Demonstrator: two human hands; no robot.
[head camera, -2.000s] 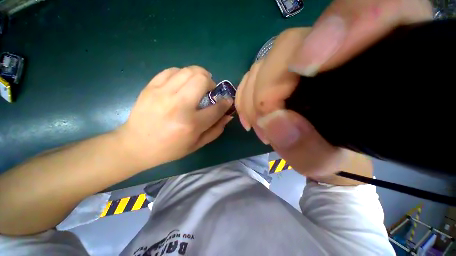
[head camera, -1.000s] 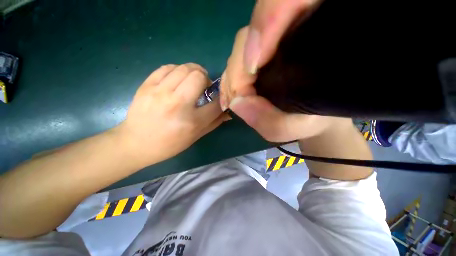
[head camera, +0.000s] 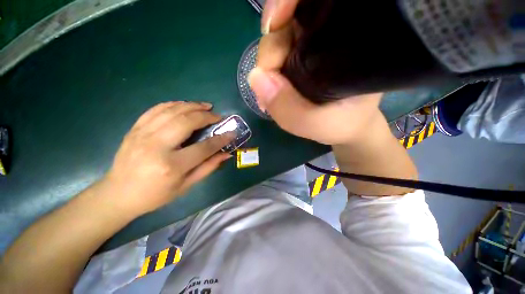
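My left hand (head camera: 167, 152) holds a smartwatch housing (head camera: 243, 133) on the green bench, with fingers on and around it. The housing is open, with a pale rim. A small white battery with yellow edges (head camera: 248, 157) lies beside it, nearer my body. My right hand (head camera: 308, 109) grips the thick black electric screwdriver (head camera: 368, 46), which fills the upper right and has a pale label. The driver's tip is hidden behind my right hand, over the round perforated screw dish (head camera: 247, 80).
The black driver cable (head camera: 391, 182) runs right below my right wrist. Part of another unit (head camera: 4, 150) sits at the far left edge. A pale rail (head camera: 52, 26) curves across the upper left. Another person's sleeve (head camera: 501, 109) shows at right, above the floor.
My right hand and the screwdriver have moved up, away from the housing to the screw dish. The battery, hidden before, now shows beside the housing. The view has shifted.
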